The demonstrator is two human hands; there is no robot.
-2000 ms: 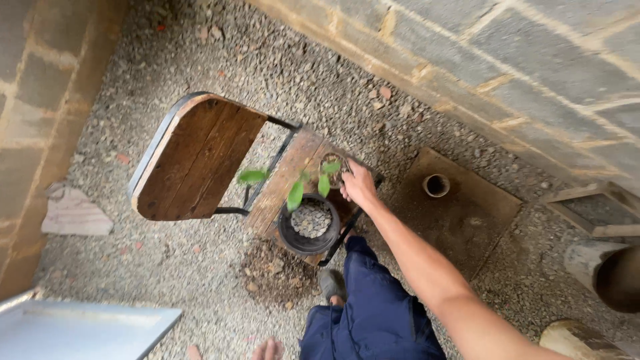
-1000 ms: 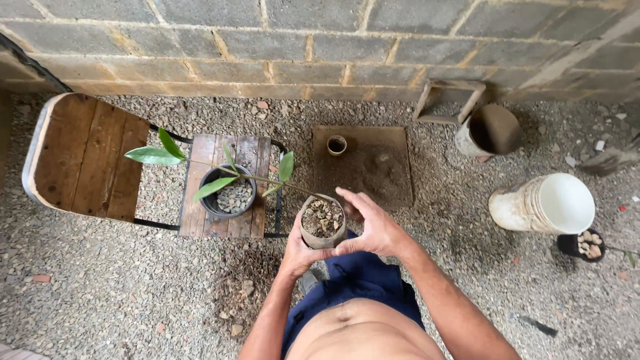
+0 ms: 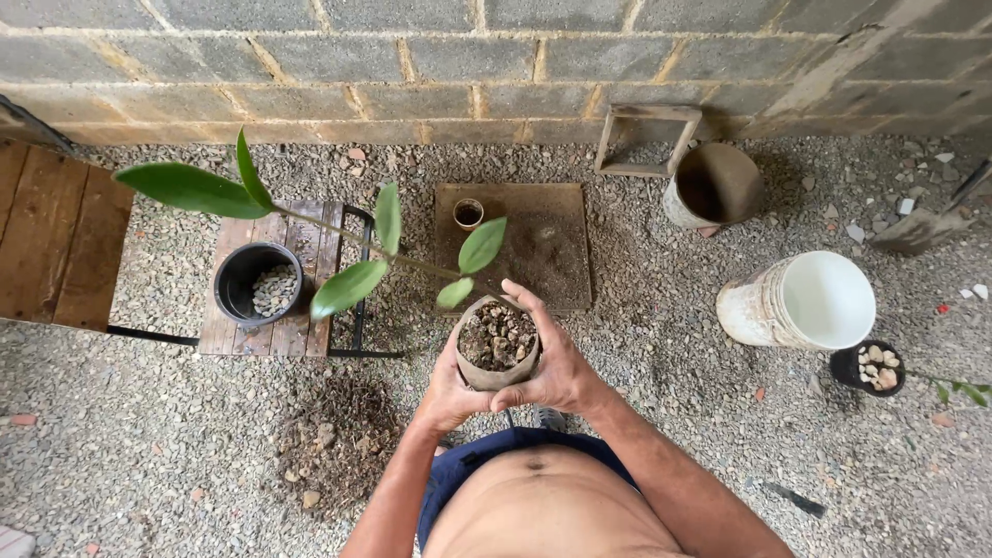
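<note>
Between both hands is a small plant pot (image 3: 497,377) filled with soil and pebbles. My left hand (image 3: 449,391) grips its left side, and my right hand (image 3: 559,372) wraps its right side and near rim. A leafy stem (image 3: 422,265) rises from the pot and leans to the left, with several broad green leaves (image 3: 194,190). Its upper leaves reach over a wooden chair seat (image 3: 267,341), where a black plastic pot (image 3: 225,291) stands with grey pebbles in its bottom.
A small cup (image 3: 468,214) stands on a dirty square slab (image 3: 542,256) by the block wall. To the right are a wooden frame (image 3: 647,112), a brown-stained bucket (image 3: 686,205), a white bucket (image 3: 759,302), a shovel blade (image 3: 918,231) and a small black potted plant (image 3: 852,368). Loose soil (image 3: 341,442) lies on gravel.
Two seconds ago my right hand was at the small pot on the chair seat; now both hands hold it in front of my body. The view has turned and shifted.
</note>
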